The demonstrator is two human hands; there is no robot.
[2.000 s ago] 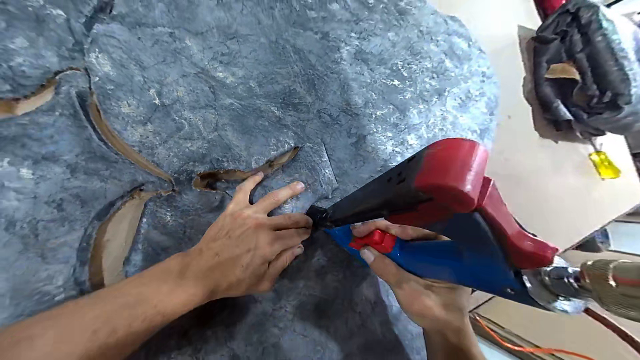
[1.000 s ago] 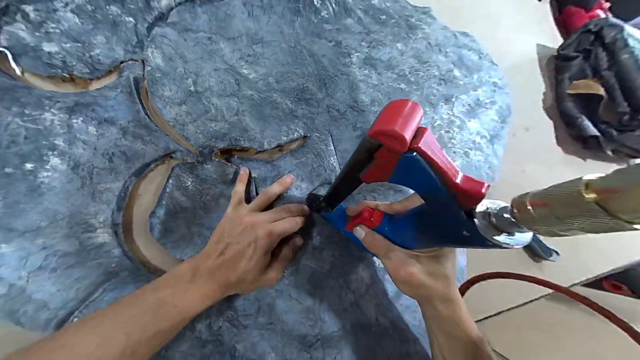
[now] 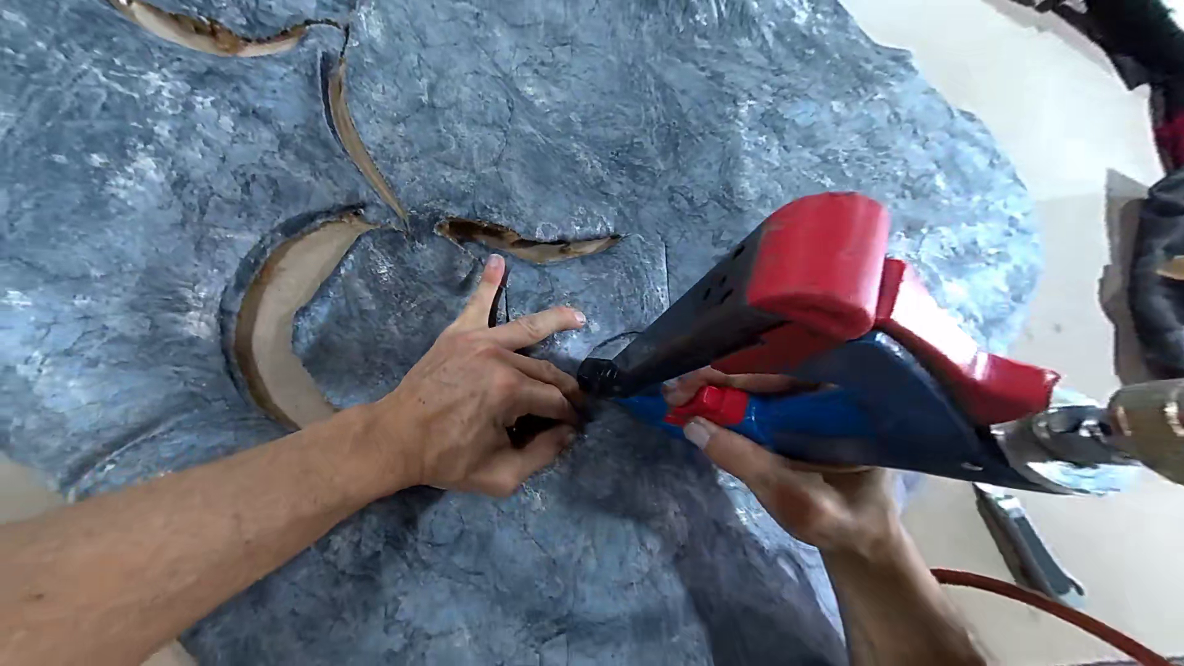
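Observation:
A blue and red pneumatic tool (image 3: 832, 398) with a long black arm lies across the right half of the view. My right hand (image 3: 805, 481) grips its blue body from below, the thumb by a red button. The tool's dark tip touches down on a mottled blue-grey sheet (image 3: 573, 157), which looks like leather. My left hand (image 3: 490, 398) lies on the sheet just left of the tip, index finger and thumb spread, the other fingertips at a small dark piece or slit partly hidden beneath them. Whether they pinch it I cannot tell.
Curved cut-outs (image 3: 277, 314) in the sheet show a pale surface below. A metal air coupling (image 3: 1073, 430) joins the tool's rear. A red hose (image 3: 1045, 606) and a grey-handled knife or similar tool (image 3: 1027, 546) lie at lower right. Dark cloth (image 3: 1161, 268) lies at the right edge.
The red and black upper arm of the tool has swung relative to its blue body since the earliest frame. Both hands stay near the tool's tip. The view has shifted.

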